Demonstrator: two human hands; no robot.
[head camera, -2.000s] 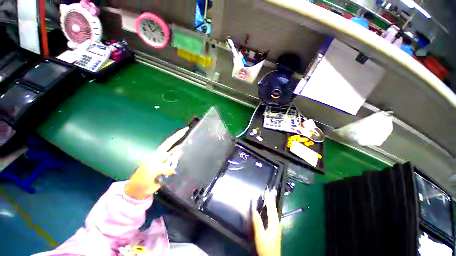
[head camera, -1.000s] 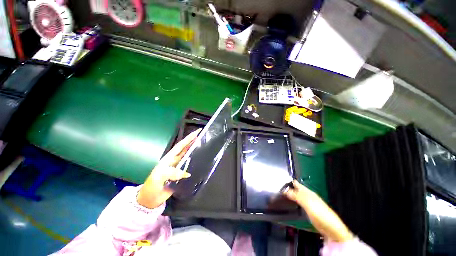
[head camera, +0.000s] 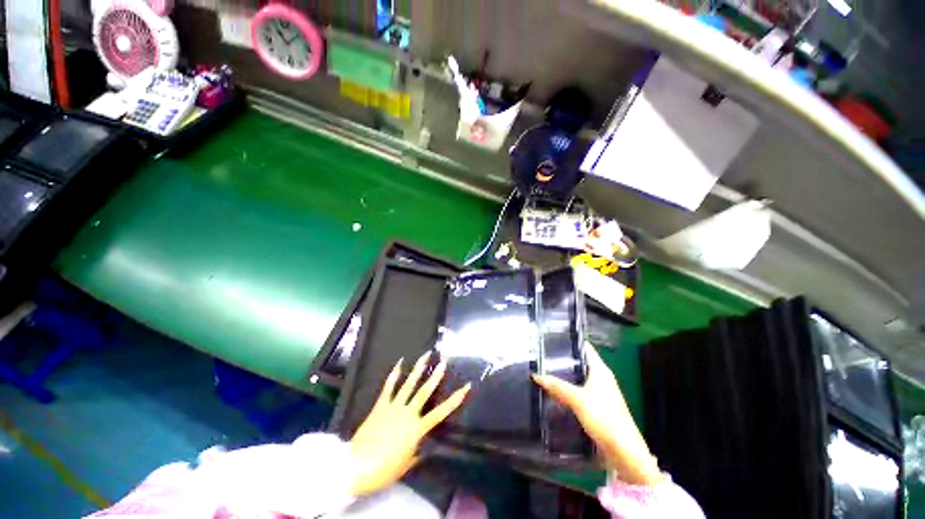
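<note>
A tablet (head camera: 491, 340), glossy black with white handwriting like 85 at its top left, lies face up over the middle of a black two-recess tray (head camera: 401, 322). The tray's left part shows bare dark lining. A glossy dark strip (head camera: 561, 329) shows right of the tablet; I cannot tell if it is another tablet. My left hand (head camera: 406, 418) is spread palm down at the tablet's lower left edge. My right hand (head camera: 600, 411) is at the tray's right side, thumb tip at the tablet's right edge; its other fingertips are hard to make out.
Another black tray edge (head camera: 350, 335) shows under the tray's left side. Stacked black trays (head camera: 725, 405) stand at right. An accessory tray (head camera: 629, 304) with a white block (head camera: 554, 227) and yellow pile lies behind. A desk fan (head camera: 546, 162) stands behind it.
The tablet that my left hand held up tilted is no longer raised. The marked tablet sits further left, off the tray's right recess. My left hand has lowered and spread.
</note>
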